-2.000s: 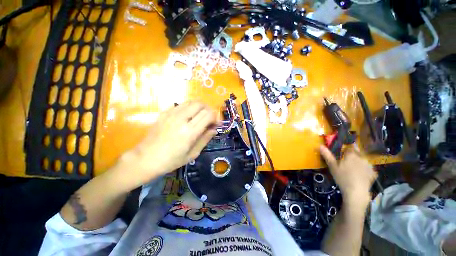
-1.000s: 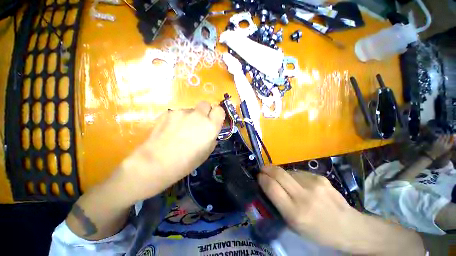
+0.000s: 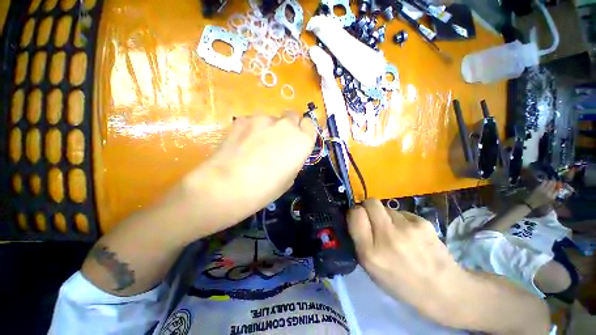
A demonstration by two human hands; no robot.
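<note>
The dark round camera housing (image 3: 278,226) is at the bench's front edge against my body, partly covered. My left hand (image 3: 251,167) is closed over its upper left side, fingertips beside the thin lead wires (image 3: 318,152) and a small dark part; what the fingers pinch is hidden. A black antenna (image 3: 338,154) points up on the right side. The black glue gun with red trigger (image 3: 327,238) lies across the housing's right half. My right hand (image 3: 398,252) is curled at the gun's right side and the antenna's lower end; its grip is partly hidden.
Sealing rings (image 3: 268,78), silver-white plates (image 3: 222,49), a white tube (image 3: 346,52) and small fittings lie at the back. A black perforated panel (image 3: 49,131) is at left. A squeeze bottle (image 3: 496,63) and another housing with antennas (image 3: 487,147) are at right, near another person's arm.
My right hand has brought the glue gun from the bench at right onto the housing. My left hand has stayed at the wires. The view has shifted, with the perforated panel further left.
</note>
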